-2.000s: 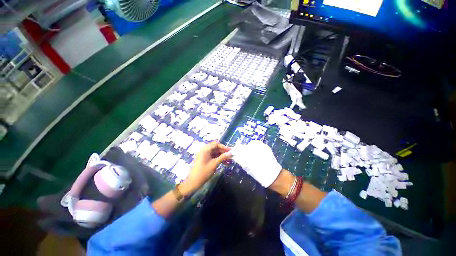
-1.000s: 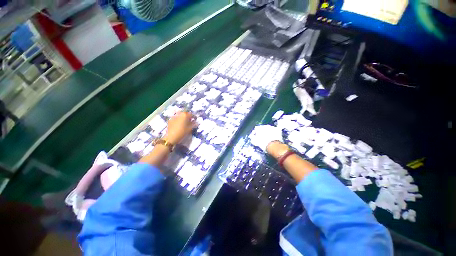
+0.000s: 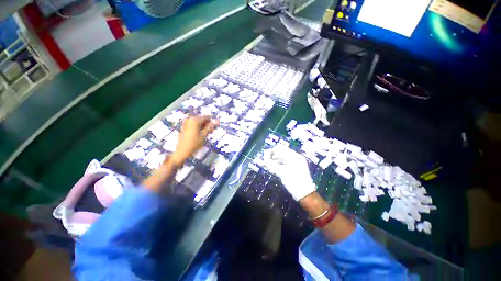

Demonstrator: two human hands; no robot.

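Note:
My bare left hand [image 3: 193, 137] is over the large clear blister tray [image 3: 220, 184], among its clusters of white parts. Its fingers are bent; whether they pinch a part cannot be told. My right hand [image 3: 290, 171], in a white glove, is over the upper end of the shiny small-part tray [image 3: 263, 189]. Its fingertips are blurred among small white pieces, and a grip cannot be told. A heap of loose white pieces [image 3: 365, 167] lies to the right of my gloved hand.
A pink and white cat-ear headset [image 3: 90, 192] lies at the left. A second tray [image 3: 263, 71] and dark grey film [image 3: 296, 33] are beyond. A cable bundle [image 3: 320, 96], black mat [image 3: 406, 126], yellow item [image 3: 431, 174], monitor [image 3: 406, 22] and fan [image 3: 159, 5] also show.
Since two seconds ago, my hands have parted; the left has moved to the large tray. Since one second ago, my gloved hand has turned and its back shows more. The camera view has shifted slightly.

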